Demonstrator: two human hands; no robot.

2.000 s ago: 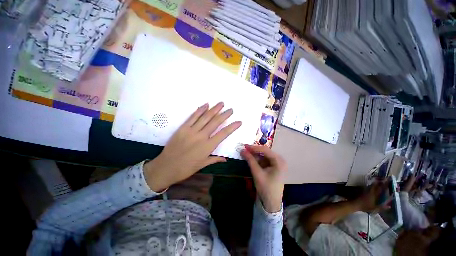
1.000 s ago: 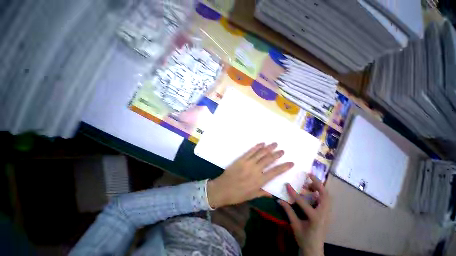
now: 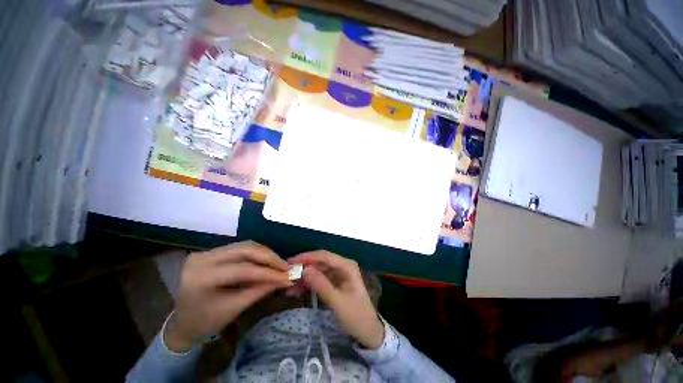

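Observation:
My left hand [image 3: 228, 288] and my right hand [image 3: 338, 290] meet in front of my body, below the bench edge. Their fingertips hold a small white piece [image 3: 296, 272] between them. A white rear cover [image 3: 359, 176] lies flat on the printed sheet [image 3: 299, 75], untouched; its surface is too bright to show detail. A heap of small white pieces [image 3: 217, 101] lies on clear plastic at the left of the sheet. A row of white sticks [image 3: 418, 63] lies behind the cover.
A white panel [image 3: 543, 161] lies on the cardboard [image 3: 539, 258] at right. Tall stacks of white housings stand at left [image 3: 52, 135], rear right [image 3: 599, 60] and far right [image 3: 648, 183]. Plain white paper [image 3: 161, 187] lies left of the sheet. Part of a person shows at bottom right.
Both hands have left the rear cover and come together nearer my body, with a small white piece between the fingertips. The camera view has shifted too.

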